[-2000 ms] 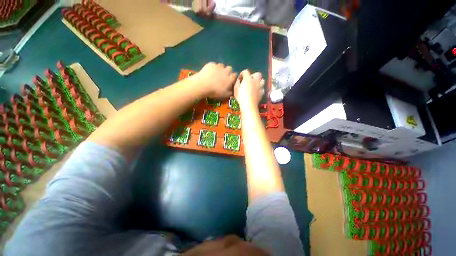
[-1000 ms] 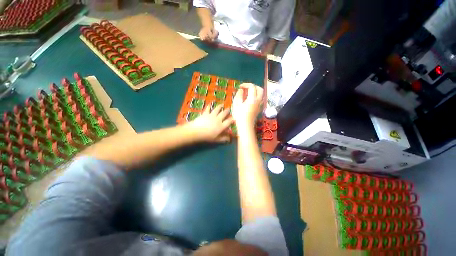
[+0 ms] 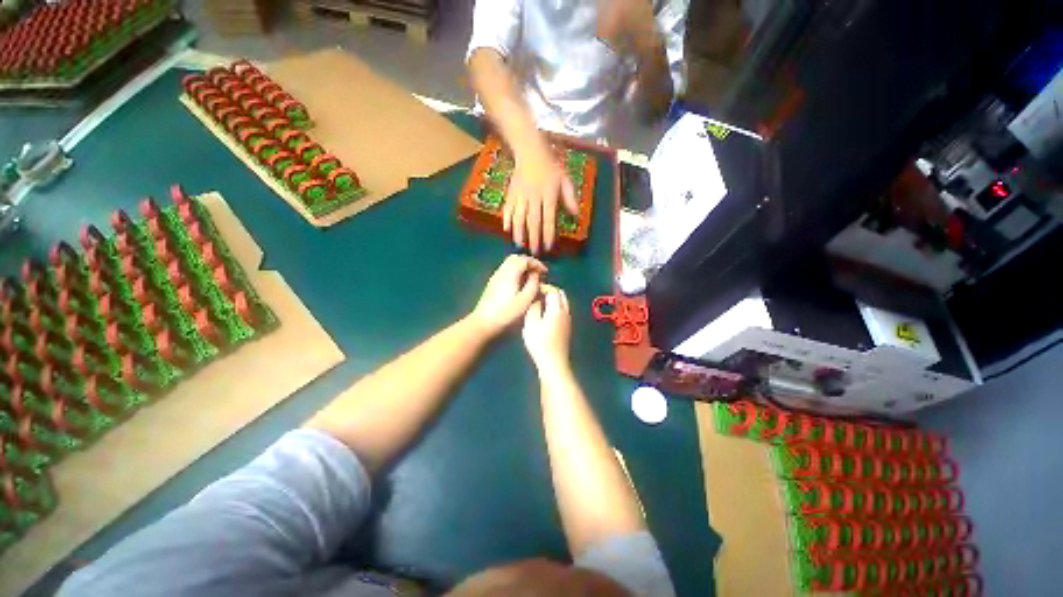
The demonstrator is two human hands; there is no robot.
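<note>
The orange-red fixture (image 3: pixel 471 208) lies near the bench's far edge, with green circuit boards (image 3: pixel 495 184) in its pockets. A coworker's hand (image 3: pixel 539 201) lies over it and hides part of it. My left hand (image 3: pixel 508 294) and my right hand (image 3: pixel 546 324) are close together just on my side of the fixture, apart from it. The fingertips of both hands meet around something small and dark; I cannot tell what it is.
Cardboard sheets (image 3: pixel 305 338) with rows of red-looped boards (image 3: pixel 140 309) lie at left, at far left (image 3: pixel 379 111) and at right (image 3: pixel 746 501). A white and black machine (image 3: pixel 804 350) stands at right. A red bracket (image 3: pixel 629 317) and a white disc (image 3: pixel 649 405) lie beside it. A person stands across the bench.
The fixture has moved away from me to the far edge, and a coworker's hand is now on it. My hands have left the fixture and come together in front of it.
</note>
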